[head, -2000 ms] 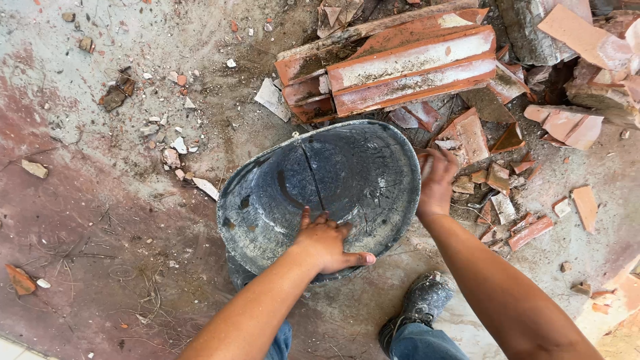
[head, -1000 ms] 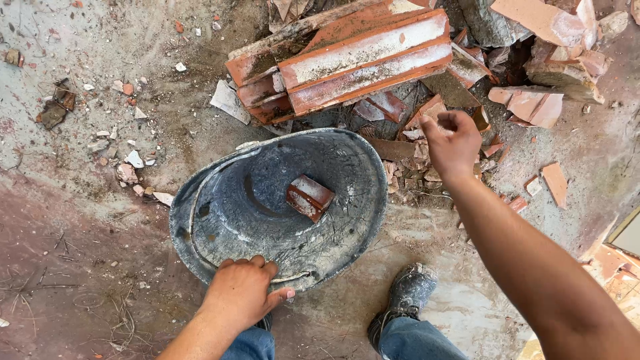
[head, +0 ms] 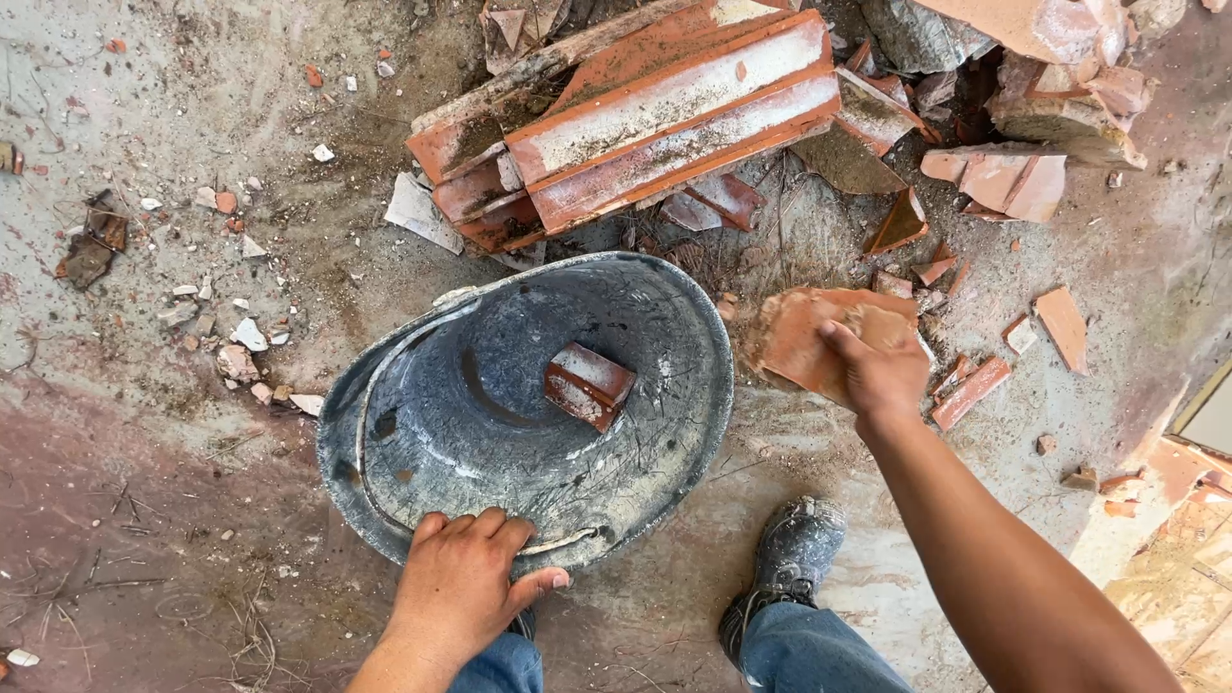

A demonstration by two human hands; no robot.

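A worn black bucket [head: 520, 462] with a wire handle stands between my feet, its mouth facing up. One broken piece of reddish clay tile [head: 589, 385] lies inside it. My left hand [head: 467, 577] grips the bucket's near rim, fingers over the edge beside the handle's end. To the right of the bucket, my right hand [head: 881, 371] holds a flat, broken orange clay tile piece [head: 808, 337], thumb on top; its left edge is blurred. The tile is apart from the bucket rim.
Long ridged clay tiles [head: 674, 115] lie behind the bucket. Broken masonry chunks [head: 1068, 106] are heaped at upper right, with tile shards [head: 972, 390] below. Small rubble [head: 236, 361] dots the floor at left. My boot [head: 794, 558] stands near the bucket.
A tile piece lies in the bucket, which held none two seconds ago. My left hand has gone from inside the bucket to its rim. My right hand has taken hold of a flat tile piece.
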